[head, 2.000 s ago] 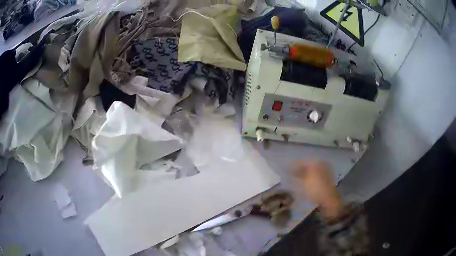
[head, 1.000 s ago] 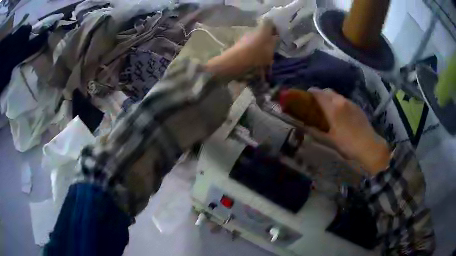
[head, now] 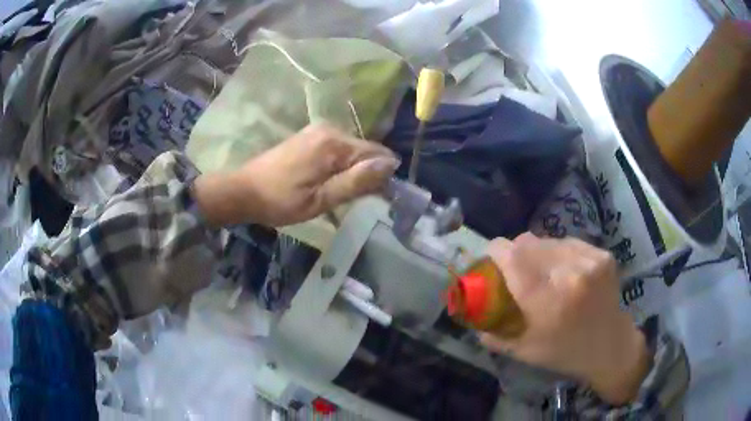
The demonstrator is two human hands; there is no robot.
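My right hand (head: 576, 304) is closed around an orange-brown thread cone (head: 492, 306) with a red tip, held over the winding machine. My left hand (head: 317, 177) has its fingers pinched together just left of the machine's metal spindle fitting (head: 412, 214); whether a thread is between them cannot be told. The pale green-cream winding machine (head: 321, 321) has dark openings and a red button at the lower edge. A lever with a yellow knob (head: 429, 94) stands up behind the fitting. The cone's red end points left, apart from the fitting.
A large orange-brown cone (head: 700, 103) sits on a round dark-and-white holder at the right. Behind the machine lie a khaki cloth (head: 247, 107), navy cloth (head: 494, 156) and heaped grey-brown garment pieces (head: 107, 74). Pale plastic or cloth (head: 181, 370) lies at the lower left.
The view has moved closer over the machine. The cone lay on the machine top first, then came into my right hand, and is now lower and turned red end left. My left hand has come down beside the fitting.
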